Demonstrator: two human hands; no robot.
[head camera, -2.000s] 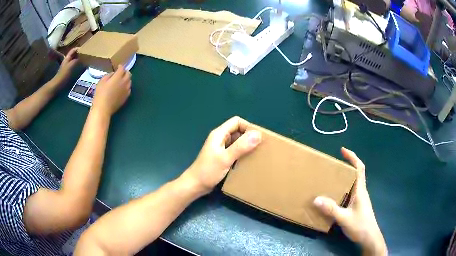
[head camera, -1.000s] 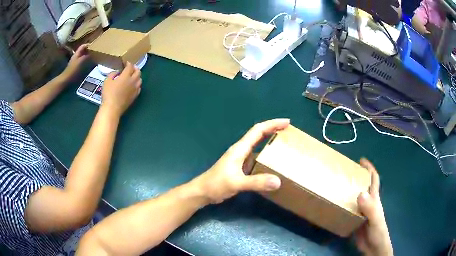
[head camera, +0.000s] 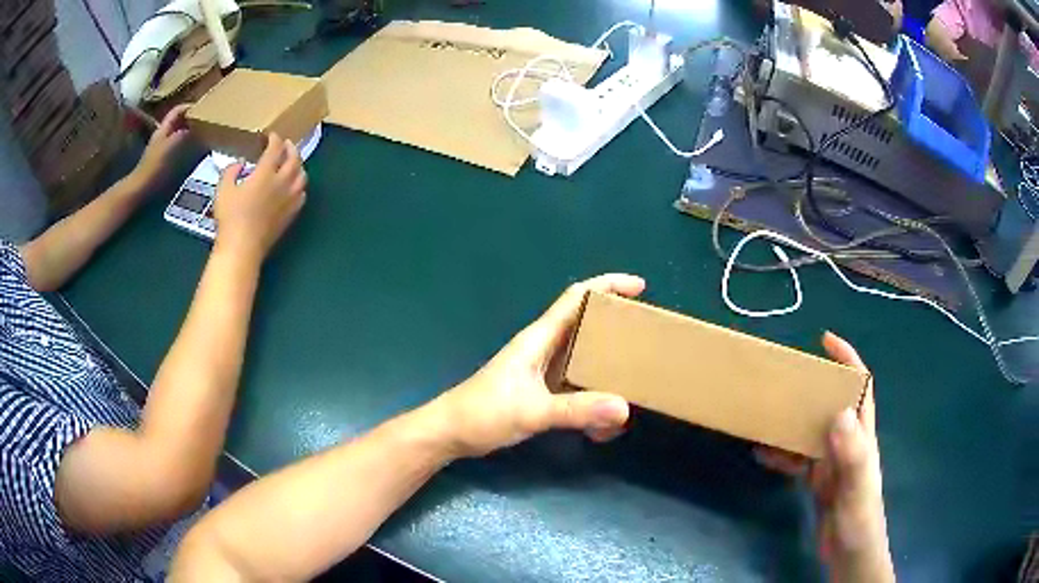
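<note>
A closed plain brown carton (head camera: 712, 370) is held between my two hands above the dark green bench top, one long narrow face turned towards me. My left hand (head camera: 530, 382) grips its left end, thumb on the near lower edge and fingers around the back corner. My right hand (head camera: 849, 467) grips its right end, thumb on the near face, some fingers underneath and one behind the far corner. The carton's underside is hidden.
At left, a person's hands (head camera: 260, 194) hold another brown box (head camera: 256, 105) on a white digital scale (head camera: 191, 203). Beyond lie a flat cardboard sheet (head camera: 422, 97) and a white power strip (head camera: 604, 108). At right are a grey case (head camera: 855, 125), blue tray (head camera: 943, 114) and cables.
The carton has been turned in my hands from its broad face to a narrow long side. Both hands still hold it at its ends. The neighbour's box stays over the scale.
</note>
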